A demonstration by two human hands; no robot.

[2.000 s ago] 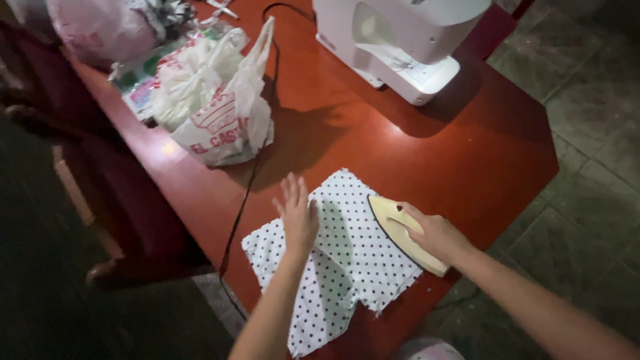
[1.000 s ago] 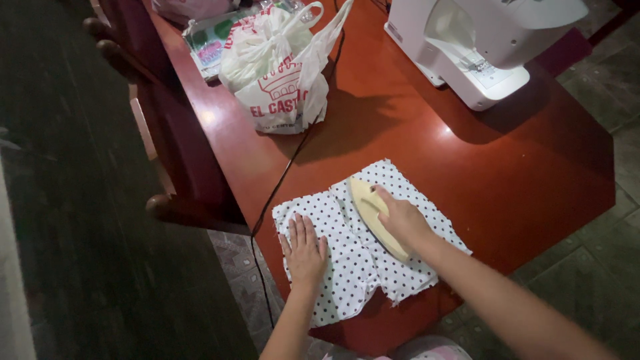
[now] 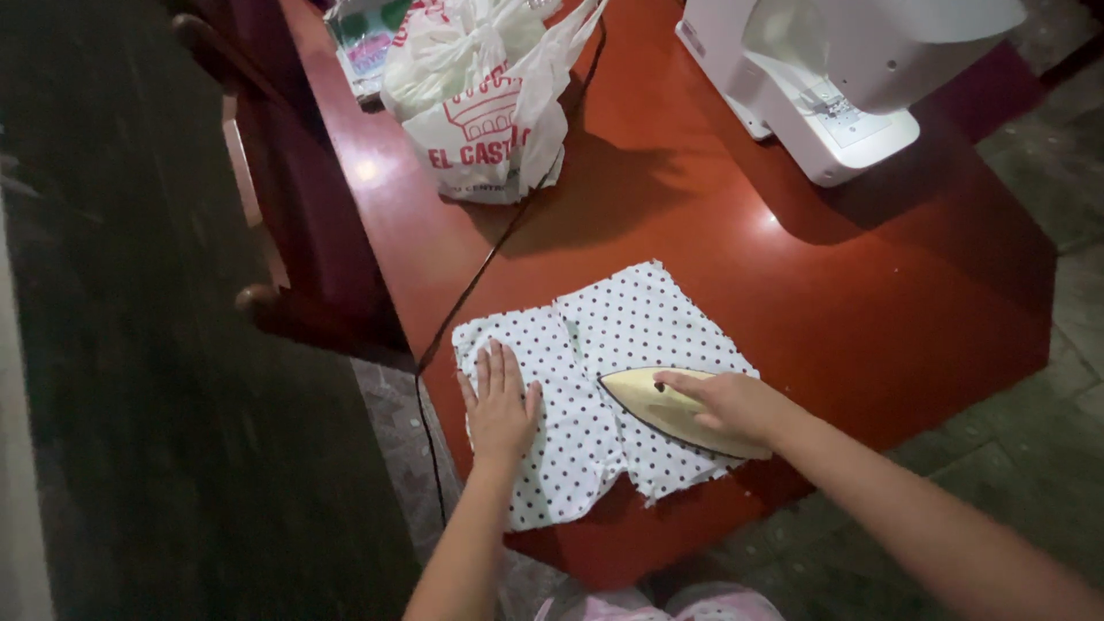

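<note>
White cloth with black polka dots lies on the reddish wooden table near its front edge. Its edges are frayed, and a seam or fold runs down its middle. My left hand rests flat on the left part of the cloth, fingers spread. My right hand grips a pale yellow clothes iron, which sits on the right part with its tip pointing left toward the middle line. The iron's handle is mostly hidden under my hand.
A white sewing machine stands at the back right. A tied plastic bag with red print stands at the back left, beside a package. A dark cord runs over the table's left side. A dark wooden chair adjoins the left edge.
My left hand was raised with the cloth wrinkled two seconds ago; now it lies on flatter cloth. The iron has turned, its tip now pointing more to the left near the middle line.
</note>
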